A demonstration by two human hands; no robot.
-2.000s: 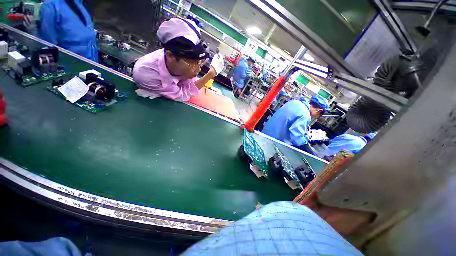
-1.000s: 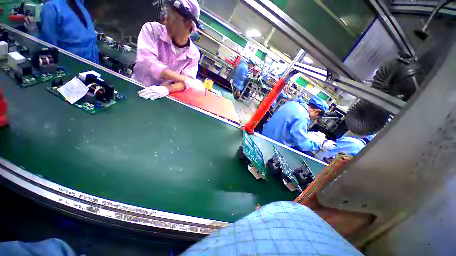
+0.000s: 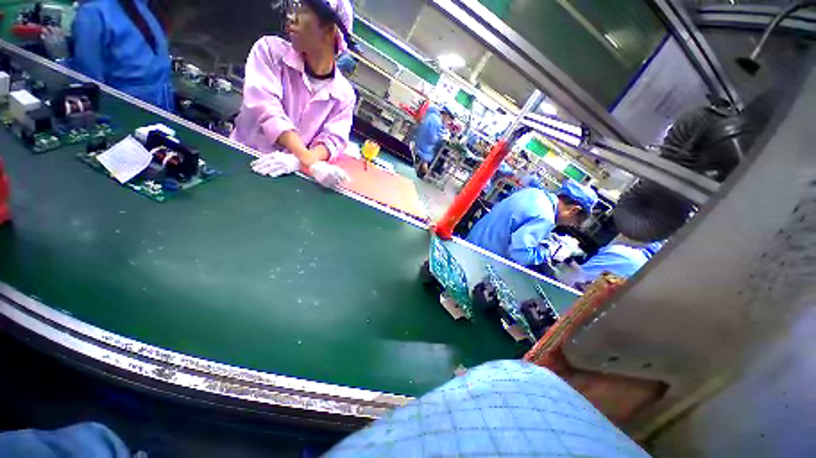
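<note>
Neither of my hands shows; only blue sleeves or smock cloth show at the bottom edge. Tilted assembled boards (image 3: 450, 275) stand on the green conveyor belt (image 3: 268, 268) at the right, near the padded guide bar (image 3: 573, 324). Their green faces lean beside bulky black parts. An assembled board (image 3: 163, 187) with a white paper sheet (image 3: 126, 159) lies component side up at the left. Another assembled board (image 3: 54, 134) with black and white blocks lies farther left.
The scuffed conveyor side rail (image 3: 206, 376) runs nearest me. A red upright post (image 3: 472, 190) stands on the far side. A person in pink rests gloved hands by the red mat (image 3: 380, 188). Grey metal housing (image 3: 716, 295) fills the right. Other people wear blue smocks.
The person in pink has risen from leaning on the far edge, brought both gloved hands down by the mat and turned the head left. The boards stay in nearly the same place.
</note>
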